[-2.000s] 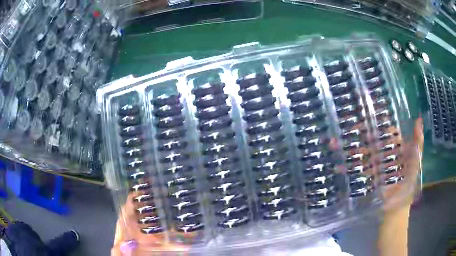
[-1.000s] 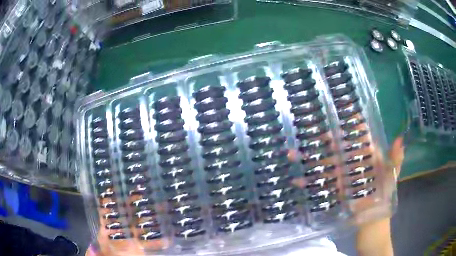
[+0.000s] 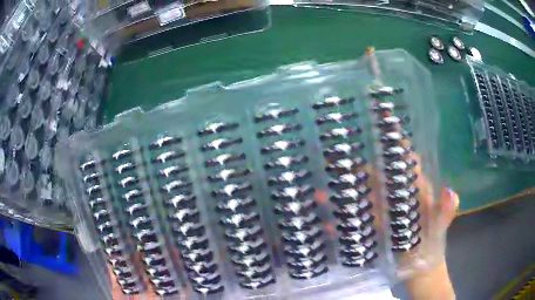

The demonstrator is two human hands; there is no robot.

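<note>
A large clear blister tray (image 3: 246, 193) fills the middle of the view, held up and tilted above the green mat. Seven channels hold rows of black-rimmed drivers (image 3: 288, 176) with shiny silver centres, standing on edge. My right hand (image 3: 419, 228) grips the tray's right side; its fingers show blurred through the plastic and the thumb shows at the edge. My left hand (image 3: 126, 281) is at the lower left, seen only partly through the tray and cut off by the bottom edge. A slim brownish tip (image 3: 370, 55) shows at the tray's top right edge.
A tall tray stack (image 3: 41, 111) stands at the left. Several loose drivers (image 3: 453, 53) lie on the green mat (image 3: 328, 35) at far right, near a second filled tray (image 3: 507, 114). Clear trays (image 3: 193, 29) lie along the back. A blue object (image 3: 50, 249) is on the floor at lower left.
The tray has shifted left in view and its tilt has changed, so more of the drivers' silver faces show. Both hands still hold it. The brownish tip now shows at its top edge.
</note>
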